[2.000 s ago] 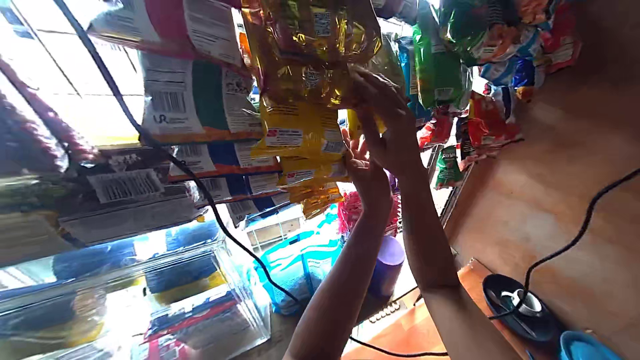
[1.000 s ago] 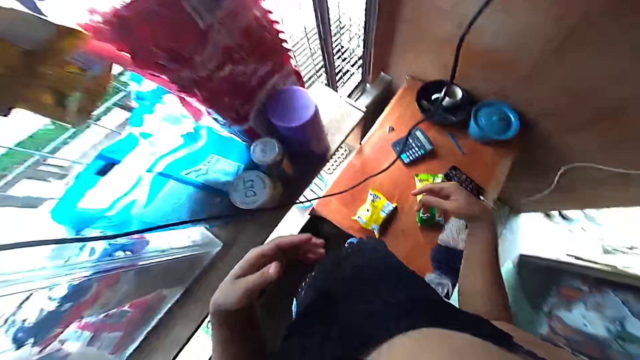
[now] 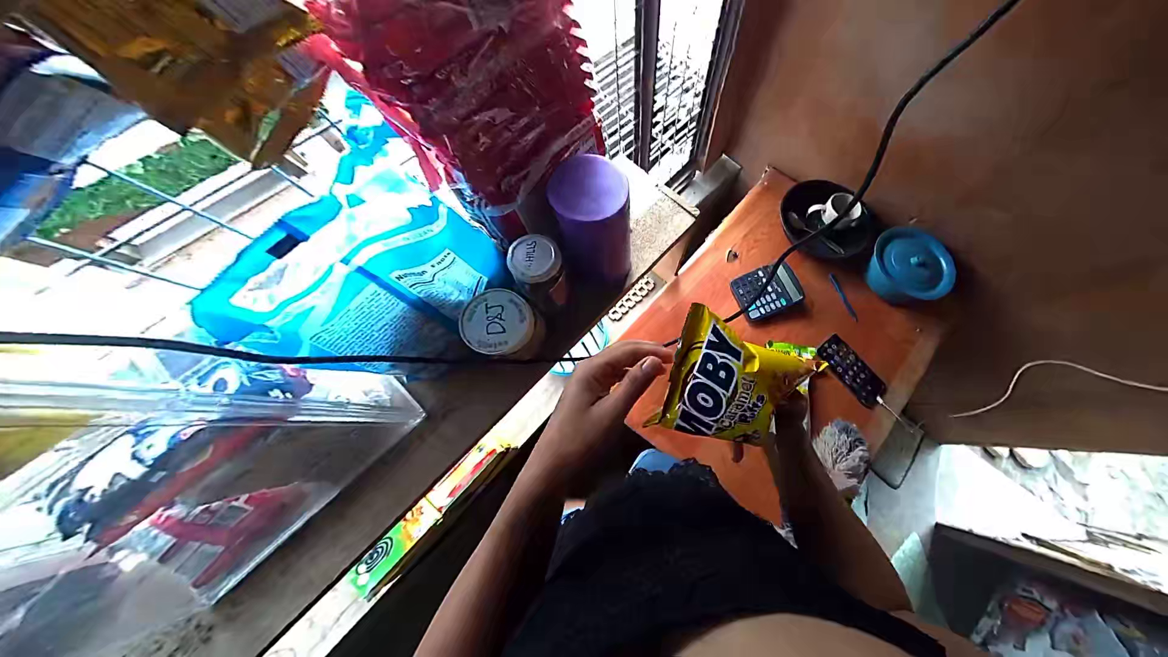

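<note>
A yellow Moby snack bag [image 3: 730, 379] is held up in front of me above the orange table [image 3: 666, 310]. My right hand [image 3: 787, 424] grips its right end from behind, and the bag hides part of the fingers. At the bag's left edge is my left hand [image 3: 610, 392], fingers bent and thumb raised; whether it grips the bag is unclear. A green packet [image 3: 792, 349] lies on the table behind the yellow bag, mostly covered by it.
The table bears a calculator [image 3: 767, 292], a blue pen [image 3: 843, 297], a remote-like keypad device [image 3: 852, 370], a black bowl with a cup [image 3: 826, 219] and a blue lidded container [image 3: 911, 265]. Left, a ledge holds jars [image 3: 498, 323] and a purple cylinder [image 3: 590, 219]. A black cable [image 3: 890, 137] crosses overhead.
Two seconds ago both hands were up at the hanging packets. One second ago the yellow bag lay on the table and my right hand was at the green packet; now the yellow bag is lifted in my right hand.
</note>
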